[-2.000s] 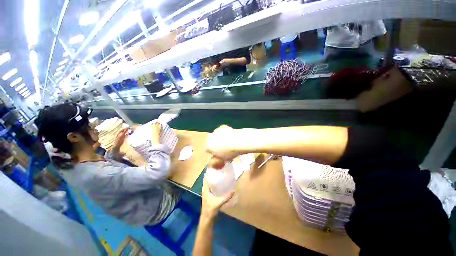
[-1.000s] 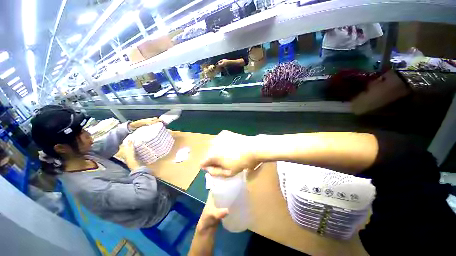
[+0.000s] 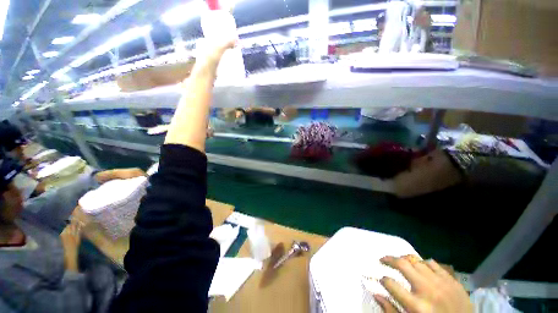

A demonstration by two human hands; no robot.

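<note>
My left hand (image 3: pixel 215 47) is raised at the overhead shelf and shut on a white bottle (image 3: pixel 218 23) with a red top, partly cut off by the frame's upper edge. My right hand (image 3: pixel 425 286) lies with fingers apart on top of the white housing stack (image 3: pixel 342 260) at lower right. A small whitish translucent bottle (image 3: pixel 259 242) stands on the tan work mat (image 3: pixel 287 290). The silver flip cap (image 3: pixel 300 247) lies right of it on the mat. White cloths (image 3: pixel 231 276) lie left of it, partly hidden by my left sleeve.
The pale overhead shelf (image 3: pixel 355 92) crosses the view, with a cardboard box (image 3: pixel 508 33) at right. Behind the mat runs the green conveyor (image 3: pixel 275 205). Wire bundles (image 3: pixel 315 140) lie beyond. A coworker's grey sleeve (image 3: pixel 43 275) and a housing stack (image 3: pixel 116 202) are at left.
The view has tilted up. My hands have parted from the translucent bottle between them. My left hand has risen to the shelf with the red-topped bottle; my right has moved right onto the stack.
</note>
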